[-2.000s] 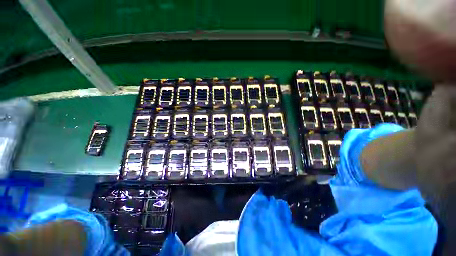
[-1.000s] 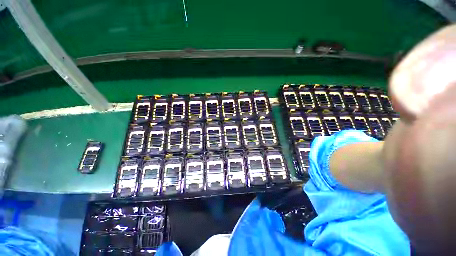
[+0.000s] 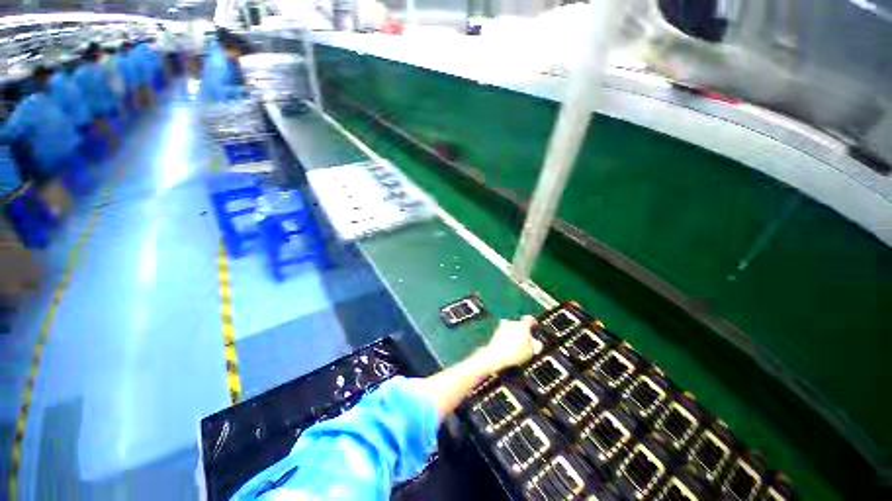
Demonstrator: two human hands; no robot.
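My left hand (image 3: pixel 513 342), small and slightly blurred, is at the left end of the filled black tray (image 3: pixel 608 431) on the green bench, its fingers by the end units. Whether it grips anything cannot be told. The tray holds rows of dark units with pale and gold frames; its near right part is cut off by the picture's bottom edge. A single unit (image 3: pixel 463 310) lies alone on the bench beyond my hand. A glossy black parts tray (image 3: pixel 284 411) lies off the bench edge, partly under my blue sleeve. My right hand is out of view.
Pale, shiny trays (image 3: pixel 367 201) lie farther along the bench. A slanted metal post (image 3: pixel 567 147) stands at the bench's back. Blue stools (image 3: pixel 289 230) stand on the blue floor (image 3: pixel 147 284). Several people in blue are at the far left.
The view has swung left, along the bench and aisle. My left hand has come into view at the tray's left end. The large blurred right hand and arm have left the picture.
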